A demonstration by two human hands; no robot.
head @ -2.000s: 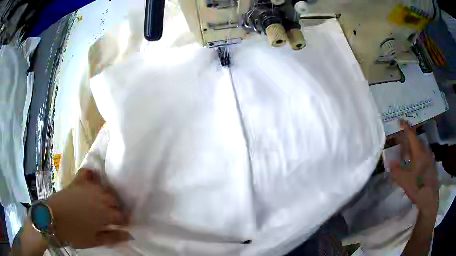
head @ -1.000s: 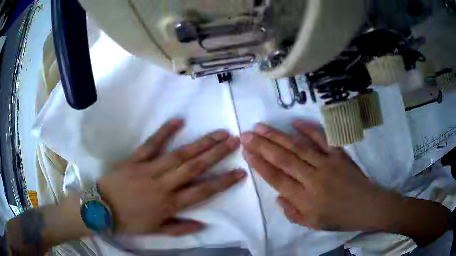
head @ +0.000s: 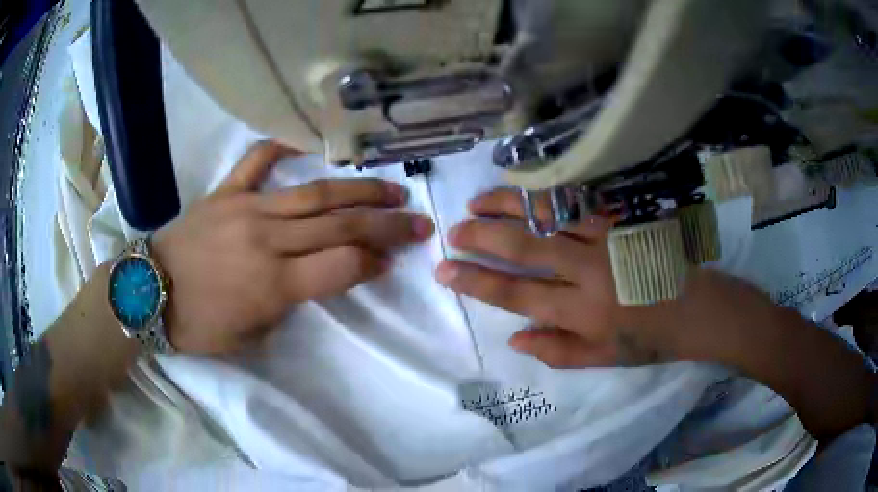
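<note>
The white garment piece (head: 385,336) lies under the sewing machine head (head: 289,58), with folds towards me. A thin straight seam line (head: 466,312) runs down the cloth from the small dark presser foot (head: 418,167). My left hand (head: 298,240), with a blue-faced watch on the wrist, lies on the cloth left of the seam, fingertips near it. My right hand (head: 568,288) lies on the cloth right of the seam, fingers spread and pointing left. The needle tip is hidden by the head.
A dark elongated bar (head: 135,125) stands at the left of the head. Ribbed cream tension knobs (head: 647,263) hang above my right hand. A printed table ruler (head: 520,408) shows at the cloth's lower part and at the right (head: 833,274). Cream cloth lies at the left.
Both hands have moved up the cloth, closer to the presser foot. The cloth below them is now more folded, and a printed scale shows near the front.
</note>
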